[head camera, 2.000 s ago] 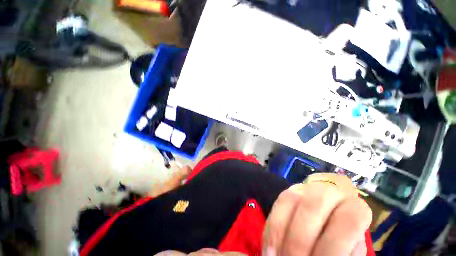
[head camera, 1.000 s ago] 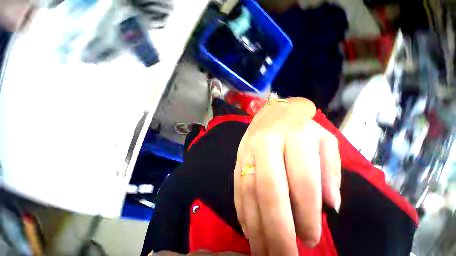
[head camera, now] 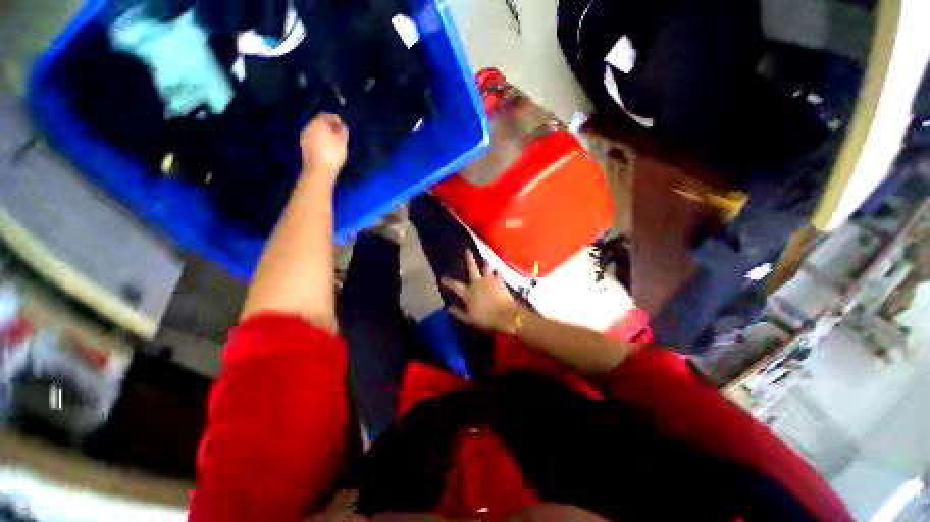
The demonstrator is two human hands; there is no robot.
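A blue plastic crate (head camera: 467, 97) at the upper left holds dark cloth (head camera: 260, 127), a light-blue piece (head camera: 184, 66) and white tags. My left hand (head camera: 324, 145) reaches into the crate with its fingers curled against the dark cloth. The fingertips are hidden, so whether it grips cloth cannot be told. My right hand (head camera: 484, 296) rests near my knee on the dark trouser leg, fingers spread, holding nothing visible.
A red plastic stool (head camera: 556, 204) stands right of the crate. Dark cloth with white tags (head camera: 683, 71) lies at the upper right, near a brown cardboard box (head camera: 668, 229). A grey surface edge (head camera: 102, 240) is at the left.
The view has turned from the white table to the blue crate. The close-up hand before my chest is gone; my left hand is now in the crate and my right near my knee.
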